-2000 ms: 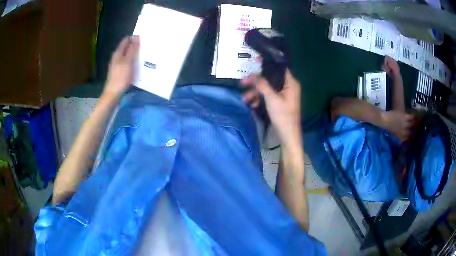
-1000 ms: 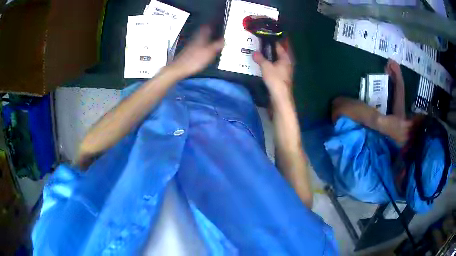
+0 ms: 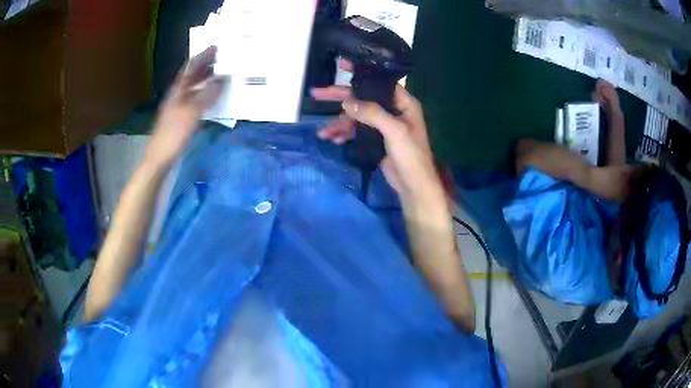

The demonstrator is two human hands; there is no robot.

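A white product box (image 3: 267, 64) with a small dark print mark lies in front of me, over other white boxes whose edges show at its left. My left hand (image 3: 198, 89) is blurred at the box's left edge; whether it grips the box I cannot tell. My right hand (image 3: 379, 121) holds the black barcode scanner (image 3: 371, 57) by its grip, some fingers spread towards the box. The scanner hides most of another white box (image 3: 401, 17) behind it, at the top middle.
An open brown carton (image 3: 106, 76) stands at the upper left on the dark green bench (image 3: 470, 98). At the right, another person's arm (image 3: 576, 168) and blue sleeve are beside small white boxes (image 3: 582, 130) and barcode label sheets (image 3: 587, 57). The scanner's black cable (image 3: 486, 280) hangs down.
My left hand has moved back left to the white box, which now covers the left stack. My right hand has brought the scanner left and nearer to me, and its red light no longer shows.
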